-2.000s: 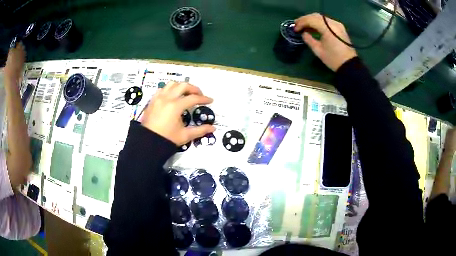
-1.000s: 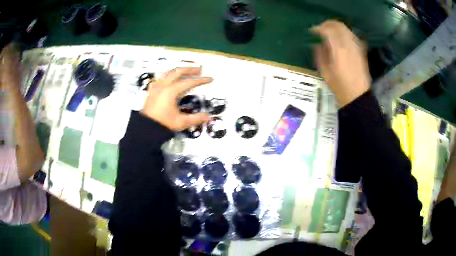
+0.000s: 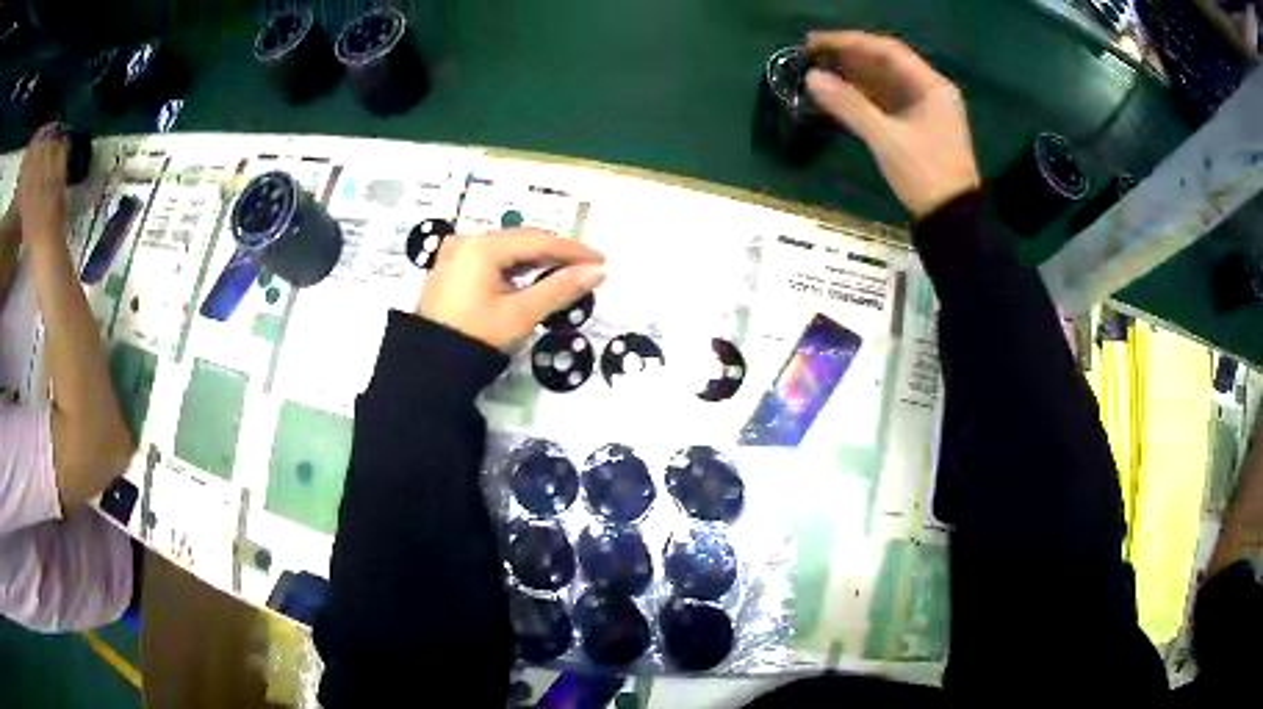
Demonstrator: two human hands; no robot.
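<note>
My right hand (image 3: pixel 893 125) is over the green belt, its thumb and fingertips at the top rim of a black upright cylinder (image 3: pixel 787 118). Whether a disc is between them is hidden. My left hand (image 3: pixel 492 287) is over the printed bench sheets, thumb and fingers a little apart above a black spotted disc (image 3: pixel 571 316) that it partly covers. More discs lie just below it (image 3: pixel 562 362) and to its right (image 3: pixel 633 360); the disc farther right (image 3: pixel 722 370) shows partly in glare. Another disc (image 3: pixel 428 244) lies at its upper left.
A clear tray of round dark discs (image 3: pixel 615 561) lies nearest me. A cylinder (image 3: pixel 287 229) stands on the bench at left. Other cylinders are on the belt (image 3: pixel 378 63) and beyond my right arm (image 3: pixel 1042 183). Yellow sheets (image 3: pixel 1163 471) lie at right. A person's arm (image 3: pixel 76 346) is at left.
My right hand has come back to a cylinder top after moving away from the belt units. My left thumb and fingers are closer together. One disc near the left hand no longer shows.
</note>
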